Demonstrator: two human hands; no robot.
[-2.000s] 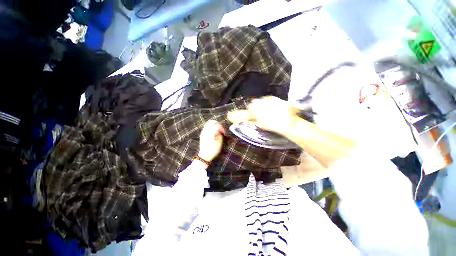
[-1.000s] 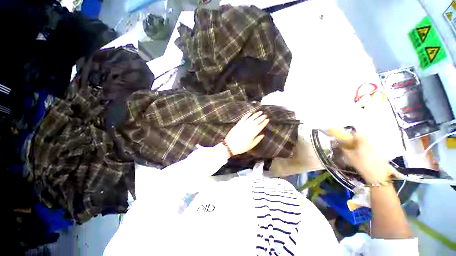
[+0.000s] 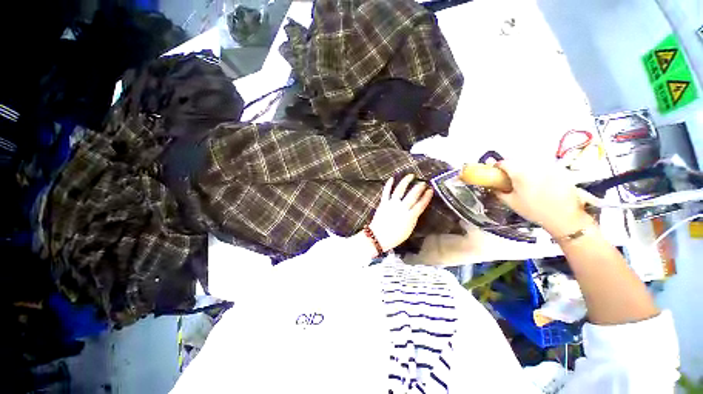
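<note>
A dark brown plaid garment (image 3: 293, 165) lies bunched over the white-covered table, with one narrower panel flat nearest me. Dark plain cloth (image 3: 397, 100) shows inside its upper fold. My left hand (image 3: 401, 212) lies palm down with fingers spread on the panel near its right end. My right hand (image 3: 537, 195) is closed around the tan handle of the steam iron (image 3: 467, 203). The iron's pointed tip is at the panel's right end, close to my left fingertips. The underside of the iron is hidden.
An iron rest (image 3: 630, 146) stands at the table's right edge, with red-handled scissors (image 3: 574, 143) beside it. A hose and dark cable (image 3: 647, 188) trail right from the iron. A blue bin (image 3: 549, 332) is below the table. Green warning labels (image 3: 669, 74) are on the wall.
The iron in my right hand moved off the panel to the right, then back left to the panel's right end. My left hand moved right and flattened on the panel.
</note>
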